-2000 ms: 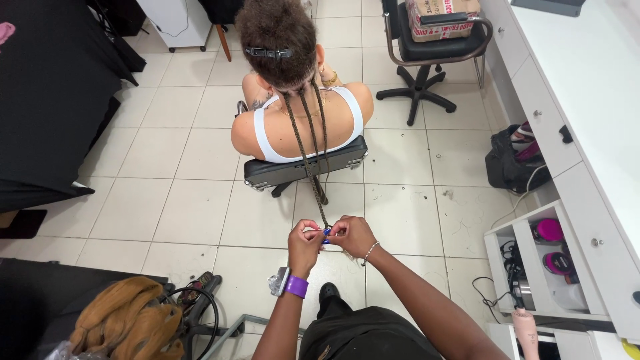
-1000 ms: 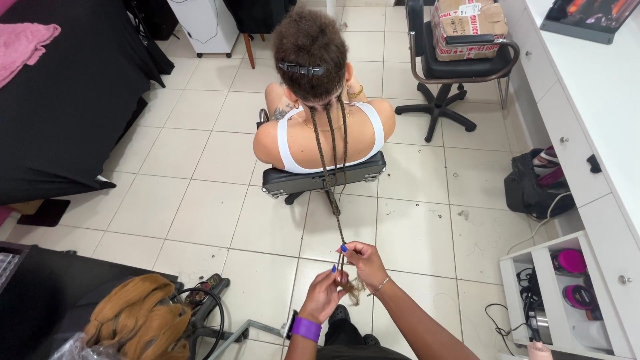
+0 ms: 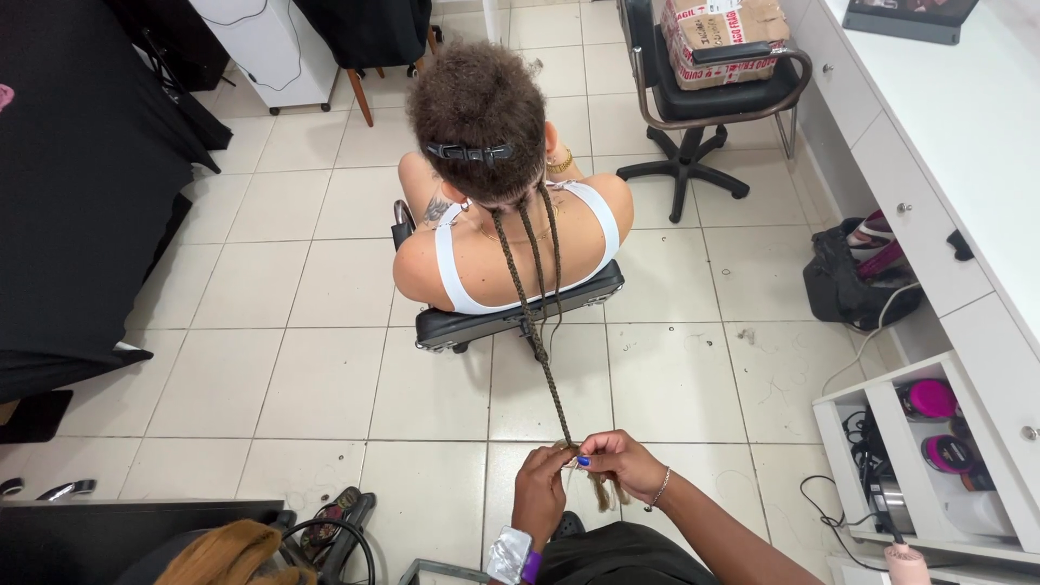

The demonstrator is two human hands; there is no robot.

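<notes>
A person sits facing away in a black salon chair (image 3: 520, 310), their curly hair (image 3: 475, 106) held up with a black hair clip (image 3: 470, 152). Several long thin braids hang down the back. The longest braid (image 3: 551, 390) stretches towards me, and its end lies between my two hands. My left hand (image 3: 540, 491) pinches the braid near its end. Close against it, my right hand (image 3: 624, 465) has thumb and fingers together at the same spot, on what looks like a thin pale strand. Loose light-brown hair ends (image 3: 603, 491) hang below my fingers.
A white drawer unit (image 3: 902, 187) runs along the right, with an open shelf of jars and cables (image 3: 934, 463) below. An office chair (image 3: 715, 97) bears a taped cardboard box (image 3: 723, 41). At lower left lies a bundle of ginger hair (image 3: 231, 556); black cloth (image 3: 81, 203) hangs at left.
My hands were close together two seconds ago, were slightly apart with loose hair between them one second ago, and are now together again at the braid's end.
</notes>
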